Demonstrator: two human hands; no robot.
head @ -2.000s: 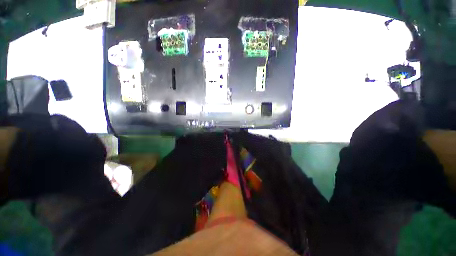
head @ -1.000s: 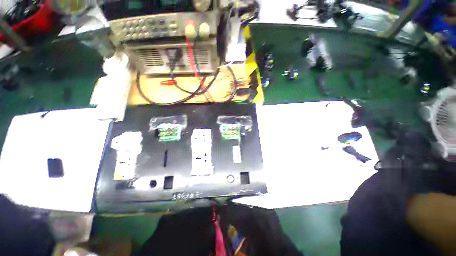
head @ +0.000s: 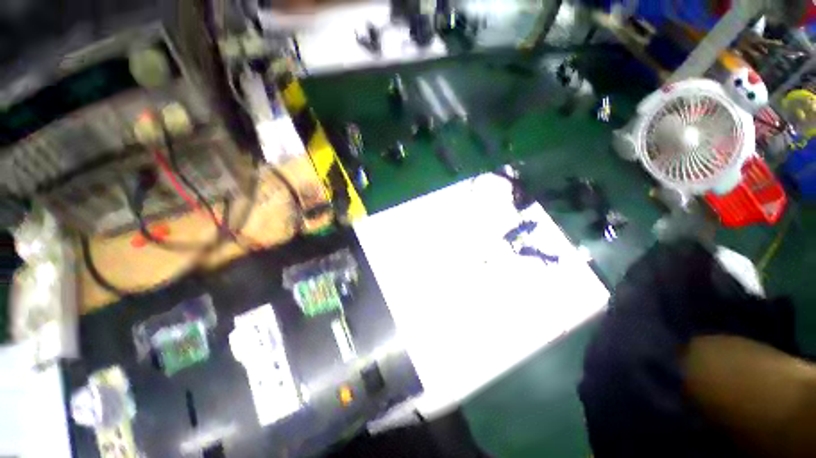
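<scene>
The black fixture panel (head: 233,394) lies tilted at the lower left. On it are two green contact boards, left (head: 183,347) and right (head: 318,293), under clear plastic, with a white socket strip (head: 266,362) between them. The white sheet (head: 474,295) right of the panel bears a small dark cabled part (head: 530,241). My right arm reaches up from the lower right in a dark sleeve. My right hand (head: 684,228) seems to be the blurred grey shape beyond the sleeve, beside the fan; its fingers and any hold cannot be made out. My left hand is out of the picture.
An instrument box (head: 107,170) with red and black leads stands behind the panel on a wooden board (head: 134,255) edged with yellow-black tape. A white fan (head: 691,136) and a red basket (head: 753,195) are at the upper right. Small parts lie on the green bench.
The view has swung right and tilted, bringing the fan and red basket further in. My right arm now reaches toward the fan. An orange light shows on the panel's front; it was not lit before.
</scene>
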